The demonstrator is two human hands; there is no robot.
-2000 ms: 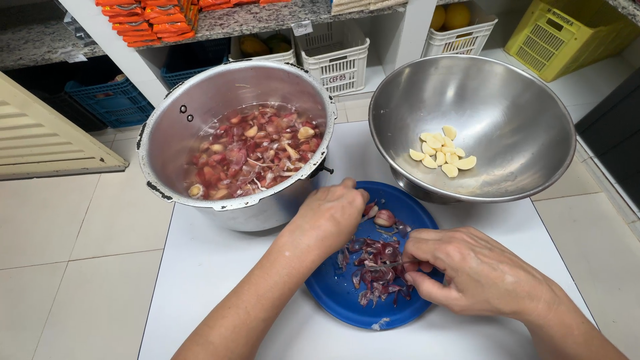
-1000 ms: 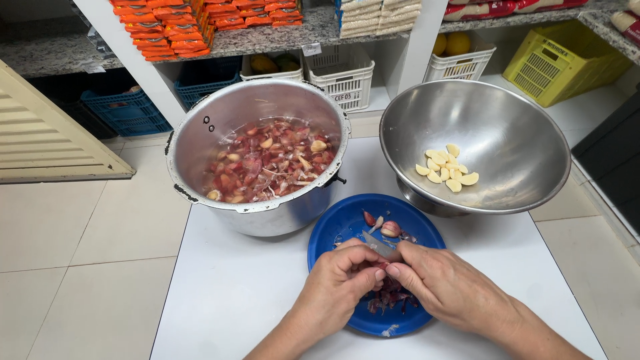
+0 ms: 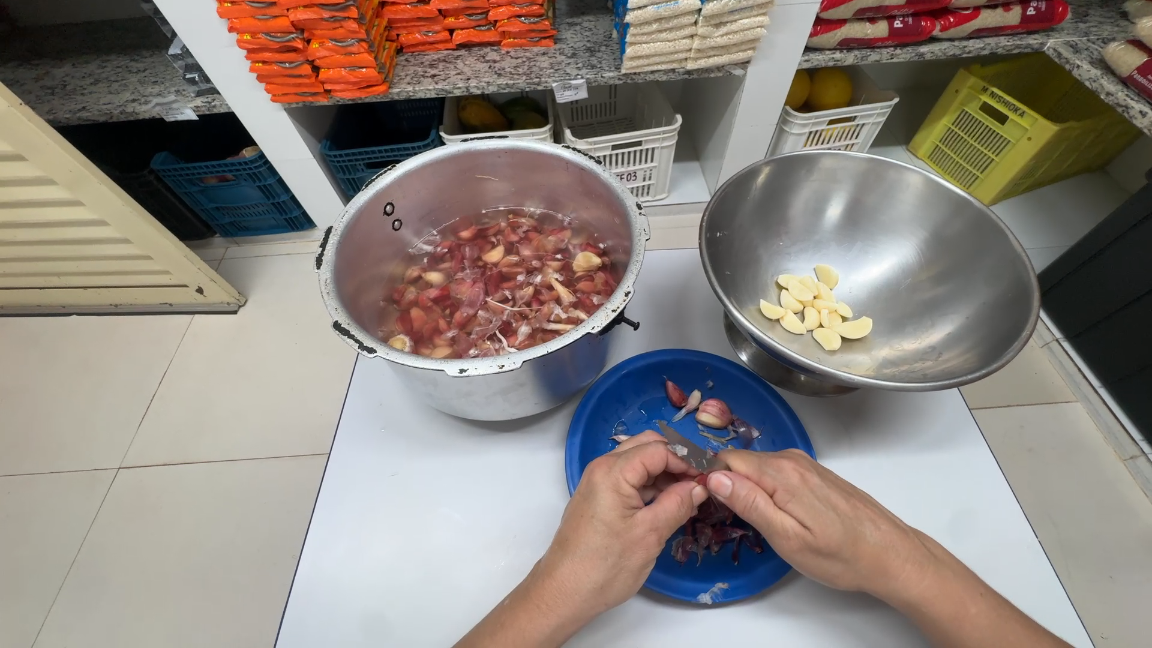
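Observation:
Over a blue plate (image 3: 603,405), my left hand (image 3: 630,513) pinches a garlic clove (image 3: 700,481), mostly hidden by the fingers. My right hand (image 3: 801,513) holds a small knife (image 3: 688,447) with its blade against the clove; the handle is hidden in the palm. Unpeeled garlic cloves (image 3: 714,413) lie at the plate's far side, and dark red garlic skins (image 3: 715,535) lie under my hands. Behind on the left, a dented aluminum pot (image 3: 486,387) holds many unpeeled cloves in water. Peeled cloves (image 3: 814,306) rest in a steel footed bowl (image 3: 918,243) on the right.
Everything stands on a white table (image 3: 405,540). Beyond it are granite shelves (image 3: 504,67) with orange packets (image 3: 310,45), a white crate (image 3: 630,144), a blue crate (image 3: 234,189) and a yellow crate (image 3: 972,126). A cream louvered door (image 3: 99,225) stands at the left.
My left hand has moved from the plate's far left edge to its middle, beside my right hand. The two hands now meet around the clove and the blade. The view has shifted slightly.

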